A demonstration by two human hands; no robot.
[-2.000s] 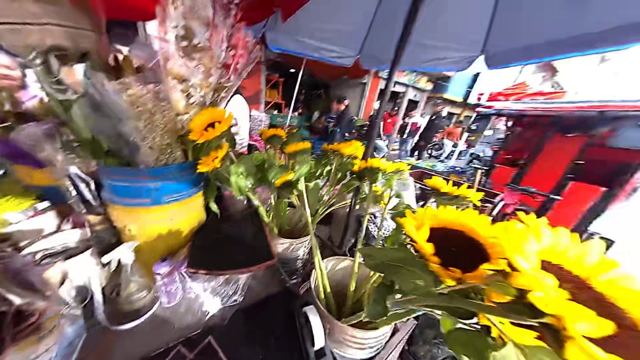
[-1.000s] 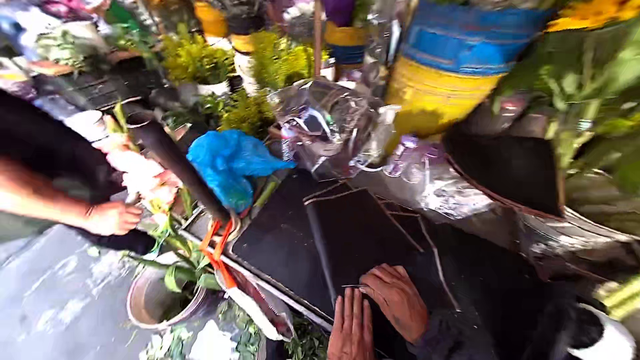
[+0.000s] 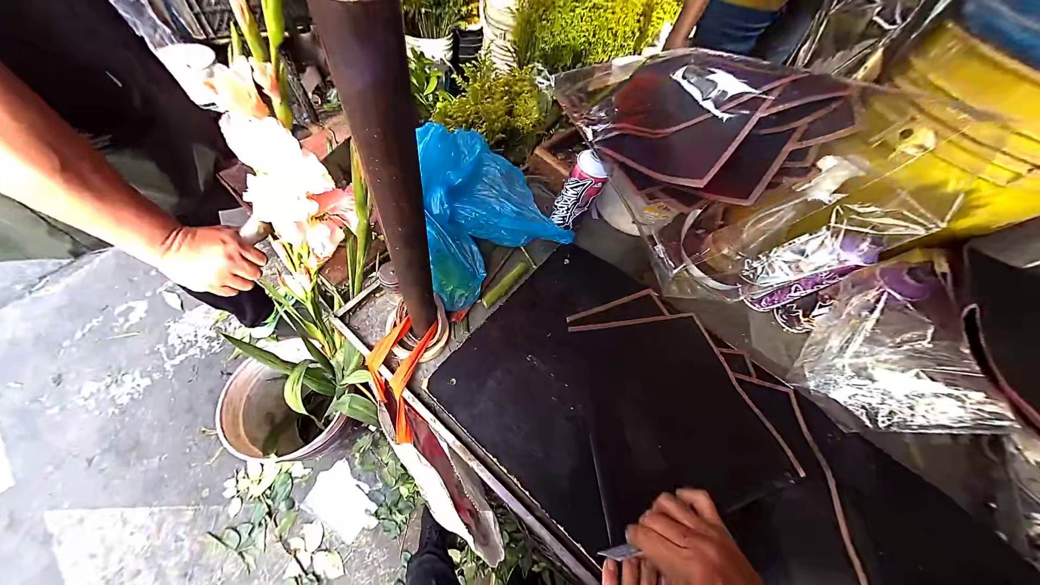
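Black wrapping sheets with tan borders (image 3: 650, 390) lie partly overlapping on the work surface, one with a crease running toward my hands. At the bottom edge, my right hand (image 3: 686, 540) is over the sheet, fingers curled, with a small flat grey object (image 3: 620, 552) at its fingertips. Only a few fingertips of my left hand (image 3: 630, 574) show, just below that object; the rest is out of frame. More black bordered sheets in a clear plastic bag (image 3: 715, 122) are at the upper right.
Another person's hand (image 3: 213, 258) is beside pale gladiolus flowers (image 3: 280, 179). A dark pole (image 3: 382, 146) stands behind the surface's left corner, near a blue plastic bag (image 3: 471, 195) and a drink can (image 3: 579, 188). A bucket (image 3: 284, 406) stands on the littered floor.
The view has swung from the sunflowers down to the surface. A second ago both my hands lay on the sheet with fingers extended; now my right fingers are curled and the grey object shows.
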